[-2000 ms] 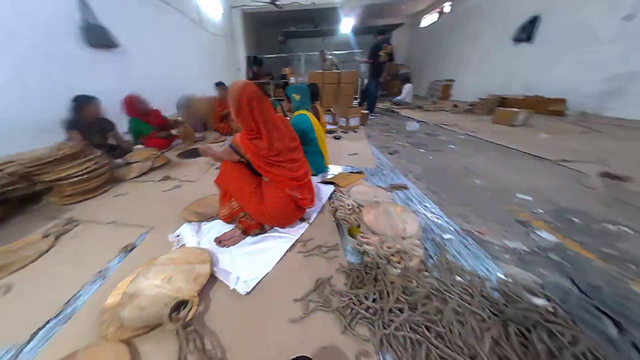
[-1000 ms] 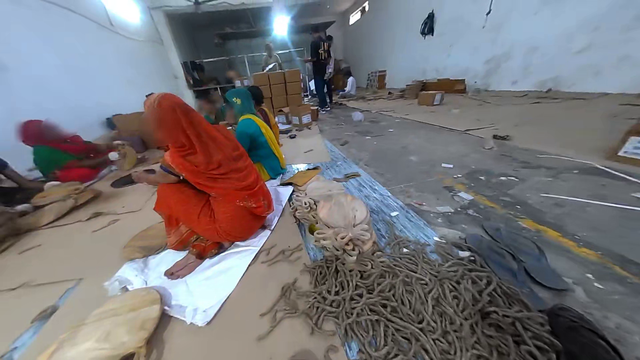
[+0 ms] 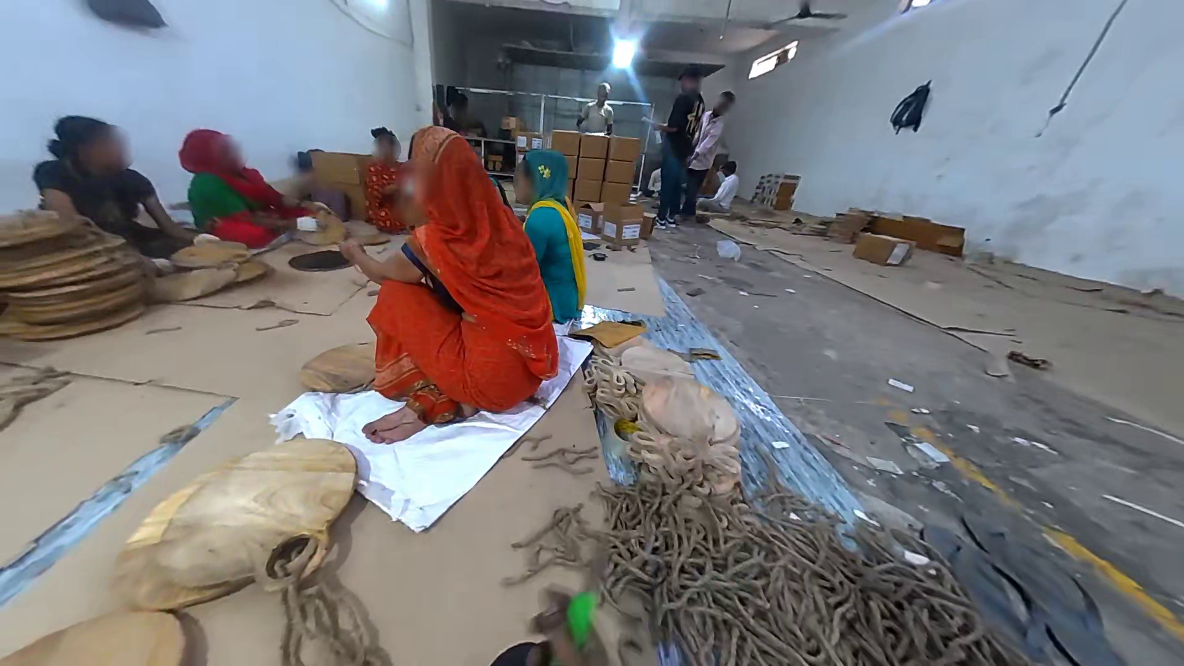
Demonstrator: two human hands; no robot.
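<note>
At the bottom centre a blurred hand [image 3: 560, 622] is partly in view, beside a small bright green item [image 3: 581, 618]; whether it is my left or my right hand, and whether it grips that item, I cannot tell. A dark rounded thing [image 3: 515, 655] shows next to it at the frame edge. Just right of the hand spreads a large heap of grey-brown rope pieces [image 3: 768, 573]. To the left, round wooden boards [image 3: 250, 518] lie on the cardboard floor covering, with rope [image 3: 324, 620] through the hole of one. My other hand is not visible.
A person in orange [image 3: 472, 287] squats on a white sheet [image 3: 416, 481] ahead. Other people sit at left and behind. A stack of wooden boards [image 3: 69, 277] stands at far left. More boards [image 3: 689, 412] lie beyond the rope; sandals [image 3: 1017, 592] lie at right, cartons [image 3: 592, 166] at the back.
A hand and a bright green item have come into view at the bottom centre. The view has swung right and then back left.
</note>
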